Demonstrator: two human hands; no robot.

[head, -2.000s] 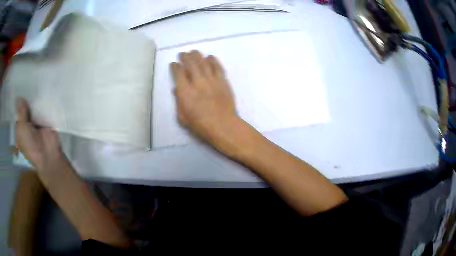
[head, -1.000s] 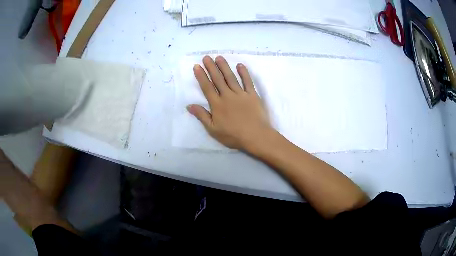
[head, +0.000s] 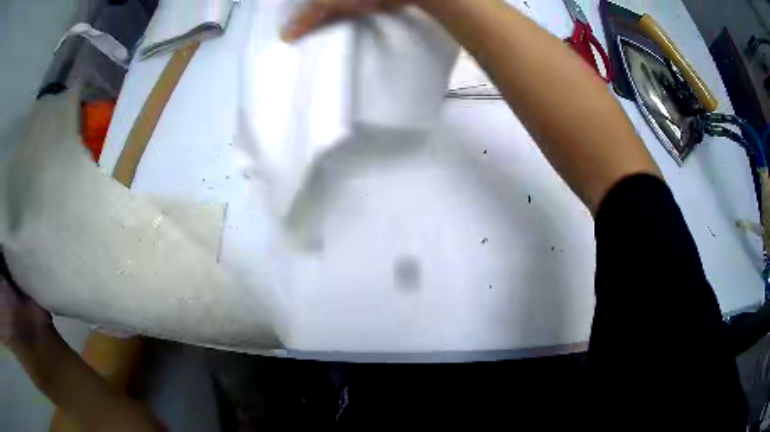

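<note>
A white cloth piece [head: 295, 110], strongly blurred, hangs in folds above the table. My right hand [head: 346, 10] is at the top edge, partly cut off and blurred, with its fingers gripping the cloth's upper part. A long cream fabric panel [head: 143, 270] curves from the left side across the table's front left, its left part raised and bent. My left hand [head: 21, 321] is dark and cut off at the left edge, holding the panel's outer edge; its fingers are hardly visible. A small cream fabric piece [head: 194, 221] lies partly under the panel.
The steam iron [head: 663, 93] lies on its dark rest at the right, with blue hoses behind. Red-handled shears [head: 591, 49] lie beside it. A brown strip [head: 156, 114] and a folded white bundle [head: 187, 24] are at the back left. Stacked sheets [head: 473, 80] show behind my right arm.
My right hand has moved up and away from the table's middle, lifting the white piece that lay flat under it. The cream panel at the left has swung over the table's front left.
</note>
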